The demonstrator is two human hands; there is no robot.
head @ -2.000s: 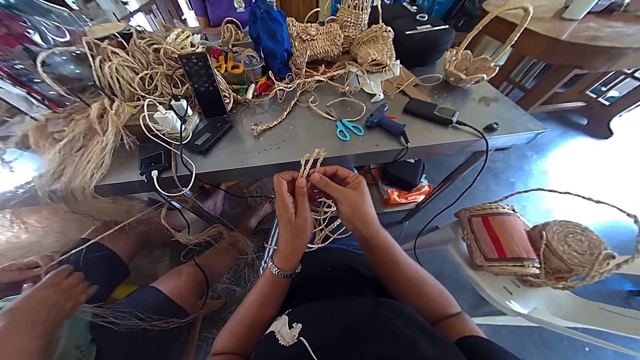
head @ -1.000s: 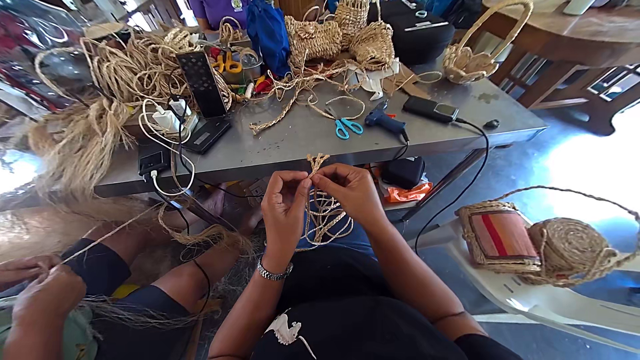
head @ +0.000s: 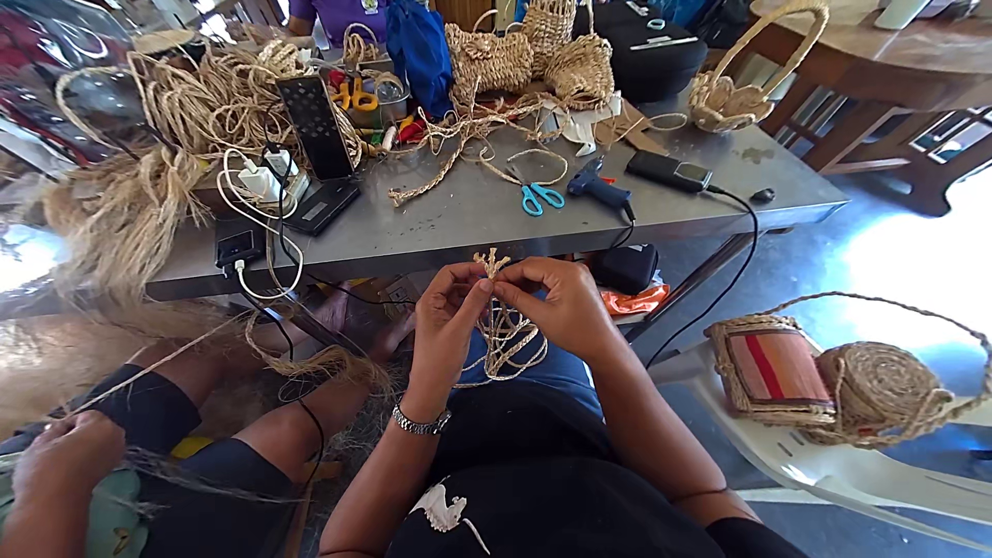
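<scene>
Both of my hands are raised just off the metal table's near edge, fingertips almost touching. My left hand (head: 455,302) pinches a bunch of braided fibre cords (head: 494,264) near its short, splayed top ends. From the other side, my right hand (head: 552,298) pinches the same bunch between thumb and forefinger. Below the fingers the thin braided cords (head: 508,349) hang in loose loops over my lap. Blue-handled scissors (head: 542,198) and a dark blue glue gun (head: 599,186) lie on the table beyond my hands.
The metal table (head: 442,225) carries coiled fibre rope (head: 225,101), woven baskets (head: 488,58), a phone (head: 315,128) and a power strip with cables (head: 287,186). At right, a white plastic chair (head: 783,457) holds a woven bag (head: 775,372). A person's hand (head: 70,453) holds fibre at left.
The cord ends were spread as separate strands two seconds ago and are now bunched between my fingertips. The person at left has moved their hands.
</scene>
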